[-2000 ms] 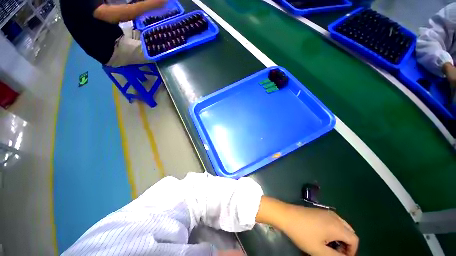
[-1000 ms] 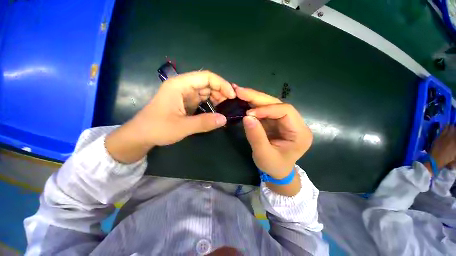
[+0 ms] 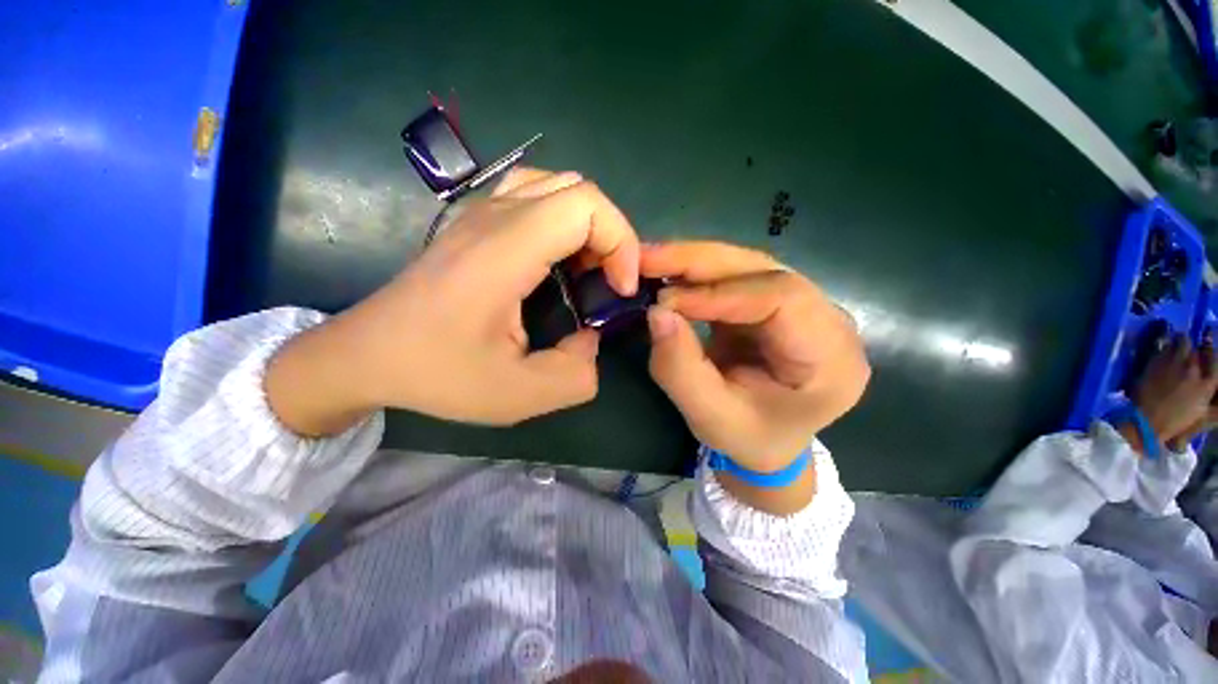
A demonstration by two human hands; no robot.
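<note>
My left hand point(image 3: 488, 301) and my right hand point(image 3: 761, 348) meet at the middle of the view. Both hold a glossy black housing point(image 3: 612, 302) between their fingertips, low over the dark green bench mat. The fingers hide part of the housing. Another black housing point(image 3: 438, 150) lies on the mat beyond my left hand, with thin red wires at its top. A thin pale strip point(image 3: 497, 166) lies slantwise beside it, its lower part close to my left hand.
A blue tray point(image 3: 114, 174) stands at the left. Tiny black parts point(image 3: 780, 214) lie in a cluster beyond my right hand. A blue tray with dark parts point(image 3: 1115, 321) stands at the right, with a neighbour's hand point(image 3: 1175, 388) at it. A pale rail point(image 3: 1015, 87) edges the mat.
Over the last second the view has shifted a little. My left fingers have moved on the held housing and its glossy side now shows. The housing and strip on the mat are less covered.
</note>
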